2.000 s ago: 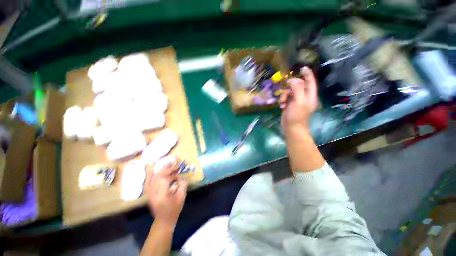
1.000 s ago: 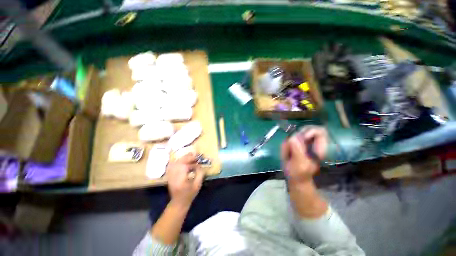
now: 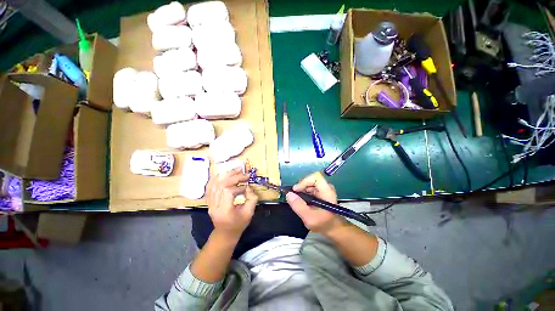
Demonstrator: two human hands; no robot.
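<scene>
My left hand (image 3: 231, 203) is at the front right corner of the brown cardboard sheet (image 3: 137, 191), holding a white device half with an inner assembly (image 3: 258, 177) of dark parts at its right end. My fingers hide most of the housing. My right hand (image 3: 313, 202) grips the black handle of a soldering iron (image 3: 341, 211). Its thin metal tip points left and reaches the inner assembly; exact contact cannot be told. An open device half (image 3: 152, 163) and a white housing shell (image 3: 195, 177) lie left of my left hand. Several white housings (image 3: 176, 83) stand behind.
A blue screwdriver (image 3: 315, 136), a thin tan stick (image 3: 286, 133), a silver-black bar (image 3: 352, 150) and open pliers (image 3: 404, 152) lie right of the cardboard. The parts box (image 3: 348, 73) holds a bottle and tools. Left are boxes with purple strips (image 3: 55, 189). White cables (image 3: 541, 115) lie far right.
My right hand has come down and left from near the parts box to beside my left hand, and the soldering iron now shows clearly in it. My left hand stays at the device half.
</scene>
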